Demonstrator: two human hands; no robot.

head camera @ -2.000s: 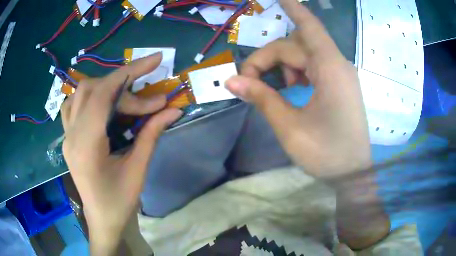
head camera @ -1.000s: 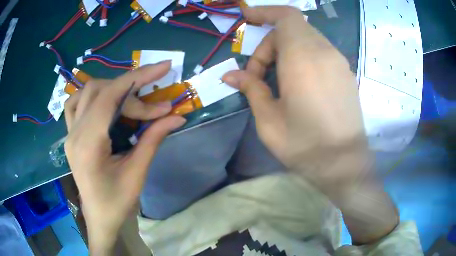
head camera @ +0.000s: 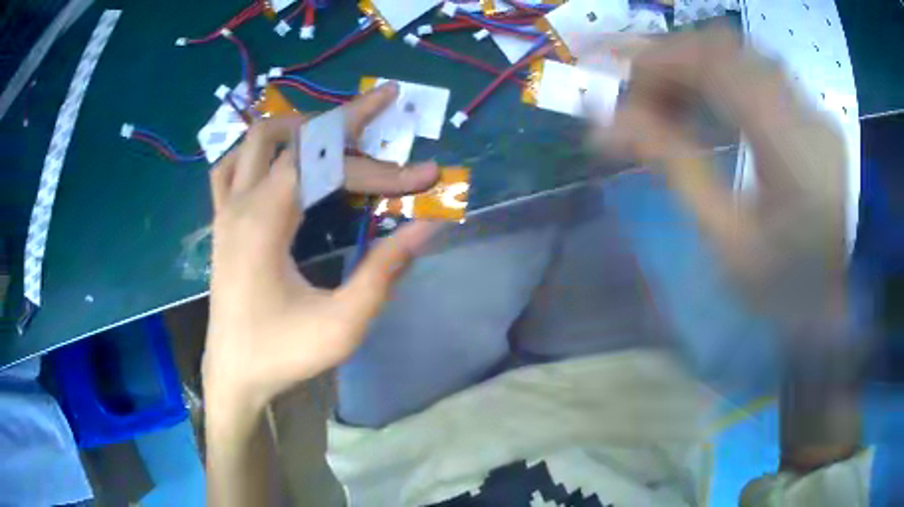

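Observation:
My left hand (head camera: 287,267) holds an amber flexible circuit (head camera: 452,194) between thumb and fingers at the table's front edge. Red and blue wires hang beside it. A white pad with a small dark hole (head camera: 322,158) stands tilted against the left fingers; how it is held there is unclear. My right hand (head camera: 734,149) is raised at the right and strongly blurred; whether it holds anything cannot be told. White padded pieces with amber ends and wires (head camera: 581,91) lie behind the hands.
A narrow patterned strip (head camera: 64,168) lies at the left of the green tabletop (head camera: 129,238). White pad sheets (head camera: 808,69) lie at the right edge. A blue bin (head camera: 119,391) stands below left. Small white connectors with wires (head camera: 127,131) lie around the pieces.
The white pad between my hands has left that spot, and bare amber shows in my left fingers. My right hand has moved right, away from the left. The view has shifted left.

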